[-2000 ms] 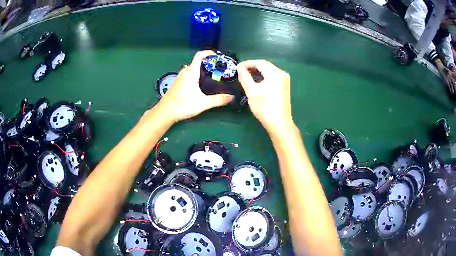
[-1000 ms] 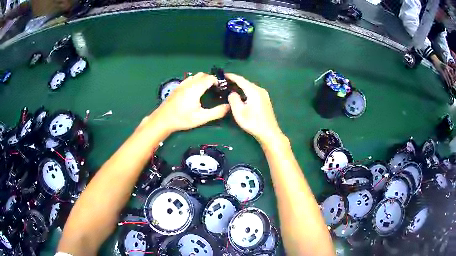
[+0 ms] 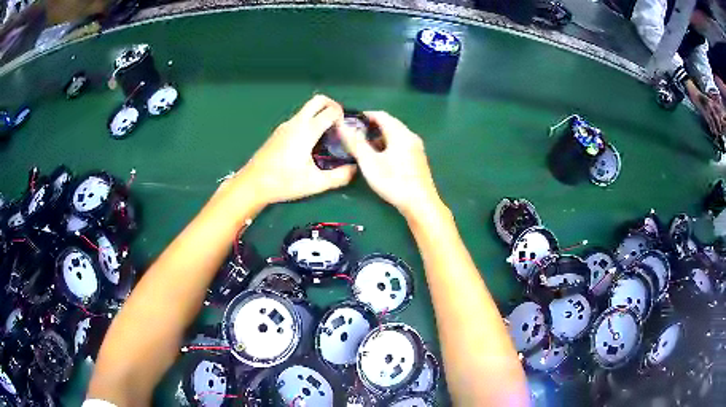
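Note:
My left hand (image 3: 296, 155) and my right hand (image 3: 398, 159) hold a black-rimmed base cover (image 3: 338, 141) between them above the middle of the green belt. Its pale face shows partly between the fingers; the rest is hidden. A black housing (image 3: 435, 62) with a faintly blue-lit top stands upright at the back. Another housing (image 3: 575, 151) with a blue board and pale lead stands at the right, beside a cover (image 3: 605, 165). Heaped base covers (image 3: 267, 327) lie between my forearms.
More covers are heaped at the left (image 3: 78, 274) and right (image 3: 569, 314). A housing (image 3: 134, 70) stands at the back left with covers (image 3: 162, 99) beside it. A metal edge rail (image 3: 589, 57) curves along the back. Another person's hands (image 3: 704, 107) are at the far right.
The housing once in my hands now stands at the right; a base cover is in my hands. The lit housing and the back-left parts have shifted right. The lone cover by my left hand left its place.

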